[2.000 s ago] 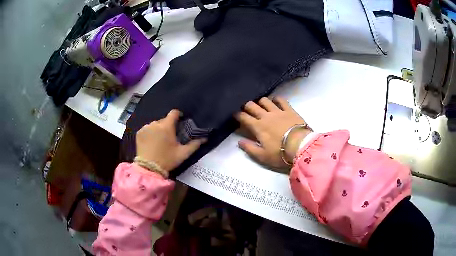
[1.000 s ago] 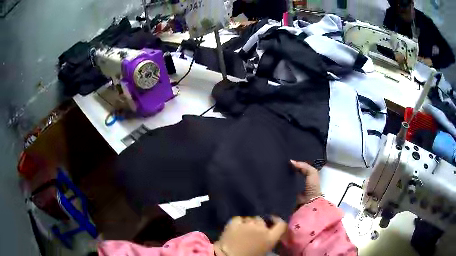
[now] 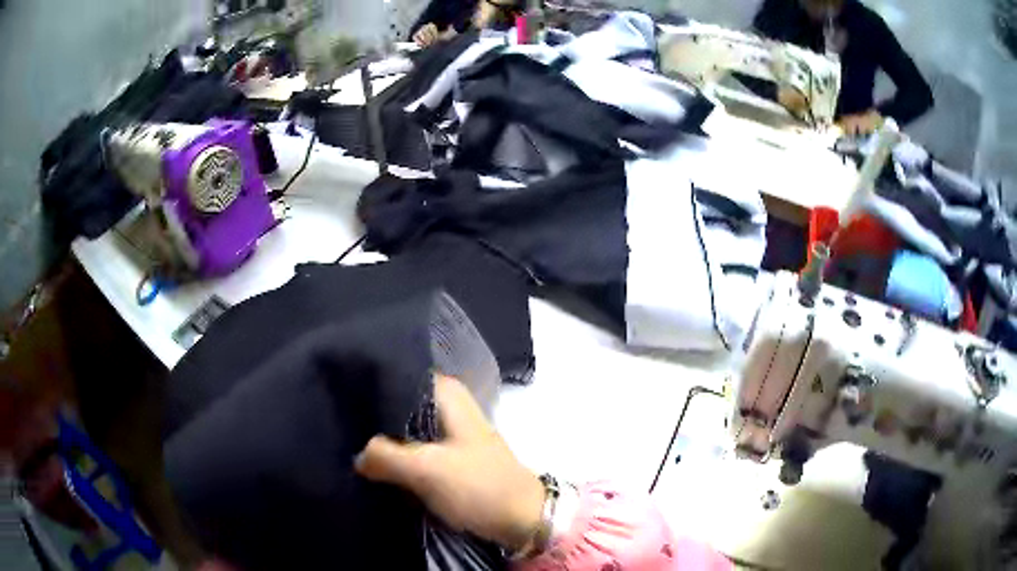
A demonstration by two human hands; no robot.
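Note:
My right hand grips the near edge of a large dark fabric panel, thumb on top. The panel is raised and folded over, and its finely ribbed grey side shows by my fingers. Part of the dark cloth lies flat on the white table. My left hand is not visible; only a trace of pink shows at the bottom edge, below the cloth. A black garment with a light grey section lies behind the panel.
A cream sewing machine stands at the right, a purple-ended one at the left. Black and grey pieces are heaped behind. A person in black is at a machine at the back right. A blue object is at the lower left.
The view has tilted up from the flat panel since the oldest frame. The panel is now lifted and folded, its ribbed side exposed. My left hand has gone out of sight.

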